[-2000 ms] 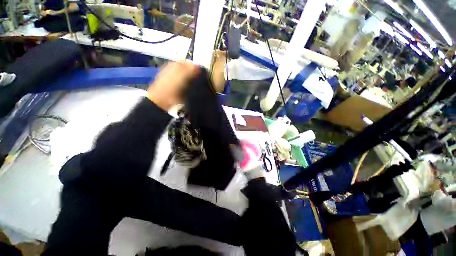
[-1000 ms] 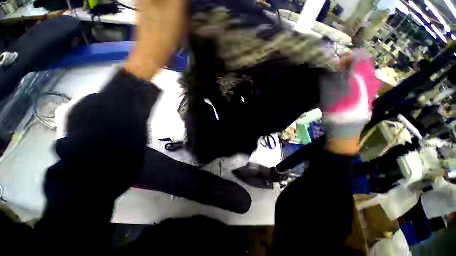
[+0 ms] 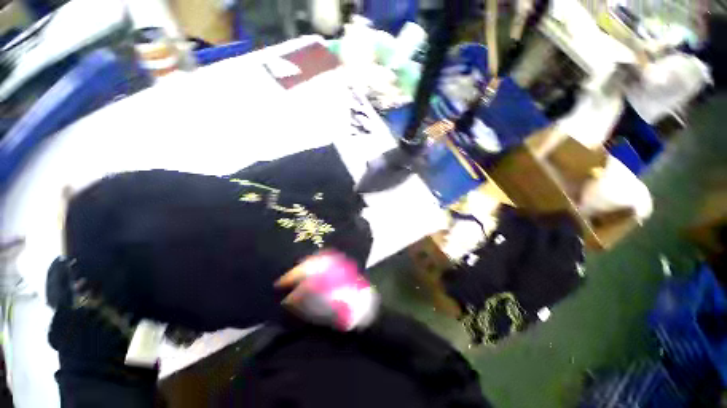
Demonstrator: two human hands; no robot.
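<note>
A black garment (image 3: 175, 239) with gold floral embroidery lies spread over the board and the white table (image 3: 199, 135). The board under it is hidden. My right hand (image 3: 331, 291), in a pink and white glove and blurred, is at the garment's near edge, below the embroidery; whether its fingers pinch the cloth is unclear. My left hand does not show; a dark sleeve-like shape is at the lower left. The dark steam iron (image 3: 388, 170) rests at the table's right, its tip close to the garment, with no hand on it.
A red-brown card (image 3: 307, 65) lies at the far edge. Scissors (image 3: 359, 119) lie beyond the iron. A black hose (image 3: 430, 72) rises from the iron. Black garments (image 3: 518, 271) with gold trim and white labels are heaped below right, near cartons (image 3: 550, 175). A thread cone (image 3: 157, 57) stands at far left.
The view has turned down and right. The garment, lifted between both hands a second ago, now lies spread over the board. My gloved hand has come down; my bare left hand has left view.
</note>
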